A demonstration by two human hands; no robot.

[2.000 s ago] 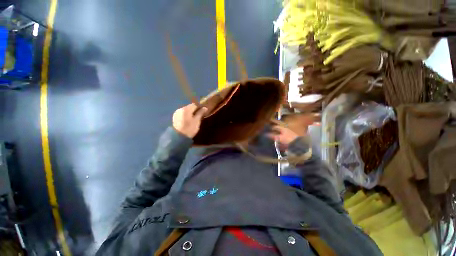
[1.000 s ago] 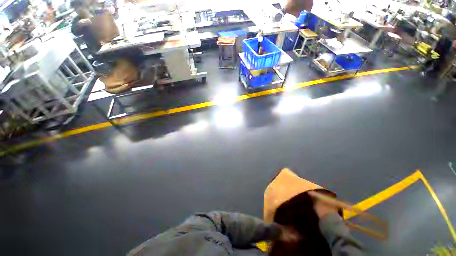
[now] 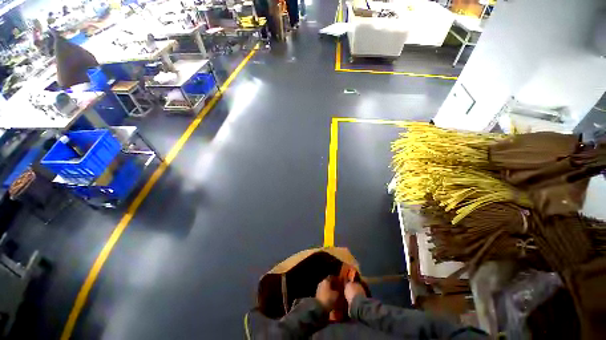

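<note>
A brown tote bag (image 3: pixel 274 292) is at the bottom centre, its mouth open and dark inside. My left hand (image 3: pixel 327 293) and my right hand (image 3: pixel 354 289) are close together at the right part of the mouth. Between them is a bright orange piece (image 3: pixel 340 307), which my fingers seem to grip; whether it is a lining or a strip I cannot tell. A thin brown strap sticks out to the right of the bag. The bag's lower part is hidden by the sleeves and the picture's edge.
The white table (image 3: pixel 410 255) on the right bears a yellow strap bundle (image 3: pixel 438 169), brown strap bundles (image 3: pixel 478 236), brown bag pieces (image 3: pixel 538 156) and a crumpled clear bag (image 3: pixel 525 302). A blue bin (image 3: pixel 81 158) stands on a cart across the aisle. A white cabinet (image 3: pixel 488 70) stands behind the table.
The view has swung back toward the material table. My hands have come together at the bag mouth, and the orange piece now shows between them.
</note>
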